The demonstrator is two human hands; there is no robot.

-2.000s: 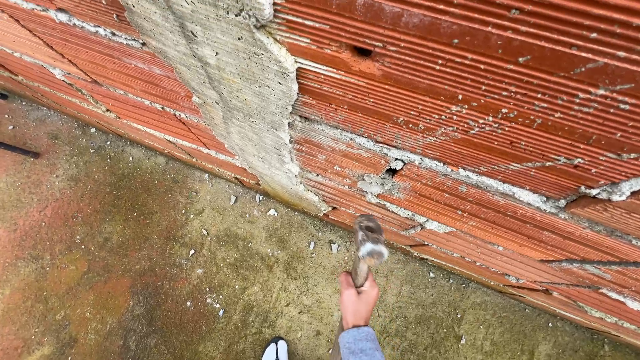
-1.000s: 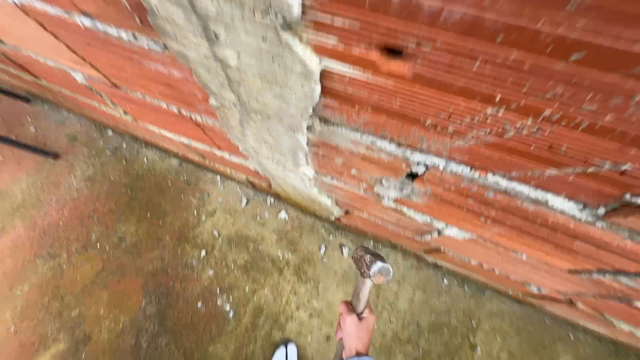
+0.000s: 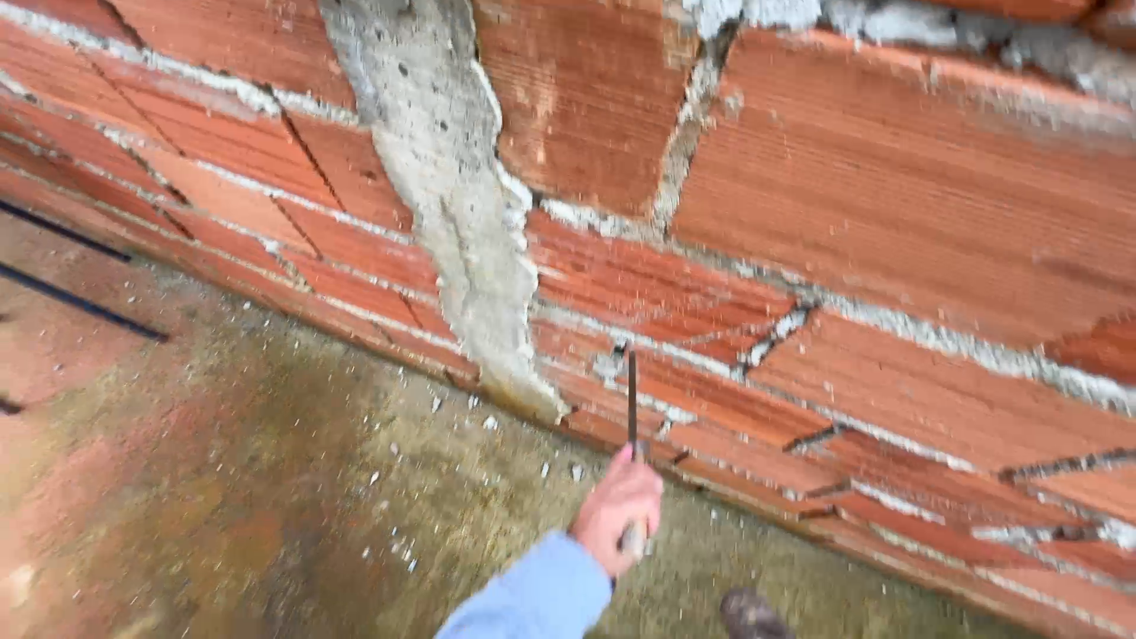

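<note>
My left hand (image 3: 619, 513), in a light blue sleeve, comes in from the bottom and is closed around a thin metal chisel (image 3: 632, 395). The rounded butt of its handle shows at the lower side of the fist. The blade points up across the view toward the chipped spot (image 3: 611, 362) in a mortar joint of the hollow clay brick wall (image 3: 887, 373); whether it touches cannot be told. A blurred dark brown object (image 3: 753, 614) at the bottom edge may be the hammer head. My right hand is out of view.
A rough concrete column (image 3: 461, 222) runs down the wall left of the chisel. Small mortar fragments (image 3: 490, 423) lie on the stained concrete floor (image 3: 293, 461). Two dark bars (image 3: 80, 302) lie at the far left.
My left hand with the chisel has come into view at the wall. The right hand, which held the hammer upright before, has left the view. The view now takes in more wall.
</note>
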